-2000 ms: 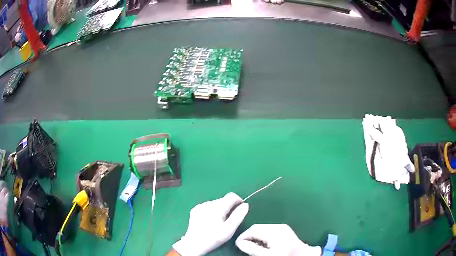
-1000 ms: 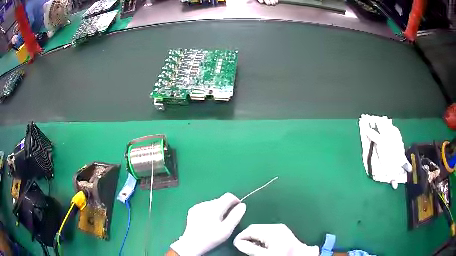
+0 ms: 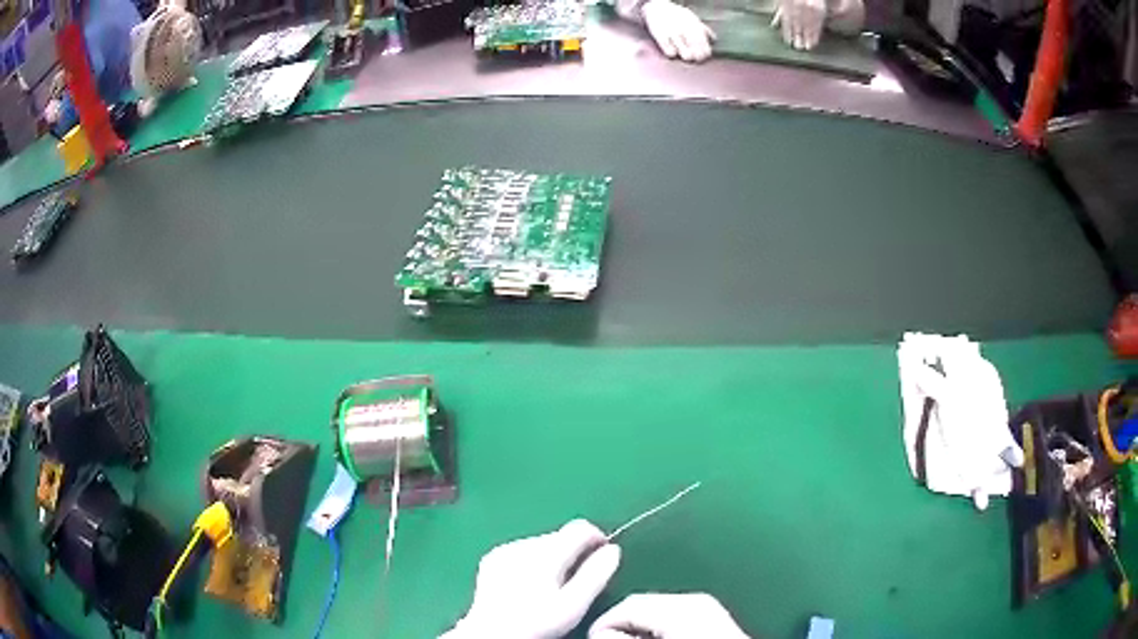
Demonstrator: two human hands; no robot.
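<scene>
My left hand (image 3: 537, 584), in a white glove, holds a thin strand of solder wire (image 3: 655, 509) between thumb and finger. The strand points up and to the right over the green mat. My right hand (image 3: 668, 617), also gloved, lies just right of it with fingers curled, cut off by the bottom edge; whether it holds anything is hidden. A solder spool (image 3: 389, 434) with green rims sits on its dark stand at left of centre, and a silver strand trails down from it.
A stack of green circuit boards (image 3: 512, 237) lies on the dark belt. A soldering iron stand (image 3: 256, 524), blue clip (image 3: 332, 502) and black fan-like housings (image 3: 100, 406) stand left. White gloves (image 3: 955, 418) and another stand (image 3: 1061, 499) are right. Another person's gloved hands (image 3: 678, 28) show across the belt.
The whole view has tilted up, so things sit lower in the picture. A board and another person's gloved hands show more at the top. My hands keep about the same pose.
</scene>
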